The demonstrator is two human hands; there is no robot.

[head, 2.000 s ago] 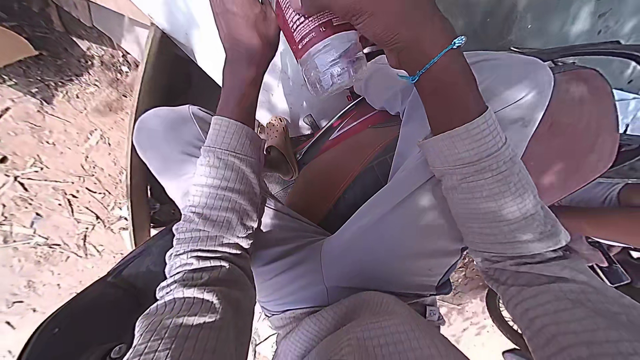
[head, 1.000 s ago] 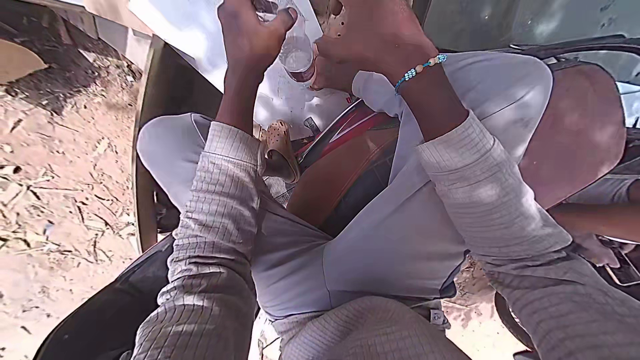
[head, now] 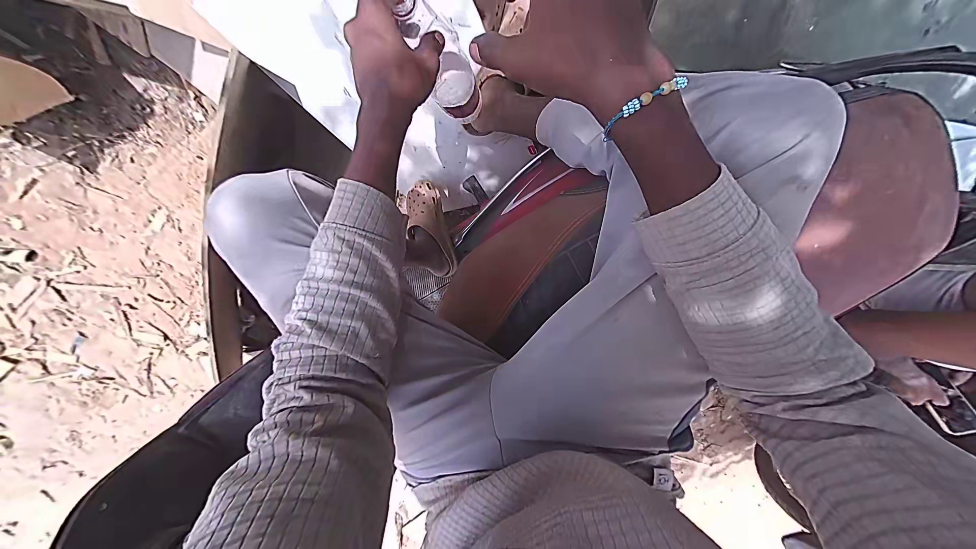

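Observation:
At the top centre, a clear plastic bottle (head: 455, 76) hangs between my hands, its base toward me. My left hand (head: 393, 61) is closed around its left side near the upper part, thumb bent inward. On the other side my right hand (head: 579, 49) has its thumb pointing toward the bottle; its fingers run out of view at the top, so its grip is hidden. A blue and yellow bead bracelet (head: 646, 99) circles the right wrist. Below the bottle, a tan perforated clog (head: 427, 221) sits beside the red and brown motorcycle seat or body (head: 526, 259).
A white surface (head: 267, 38) lies beyond my hands, with a dark curved edge (head: 229, 191) left of my knee. Sandy ground (head: 99, 267) with wood chips spreads at the left. Another person's forearm (head: 907, 335) and hand, near a phone-like object, are at the right edge.
The bottle's red label faced me two seconds ago; now mostly clear plastic shows. My right hand has shifted, its thumb apart from the bottle's lower end.

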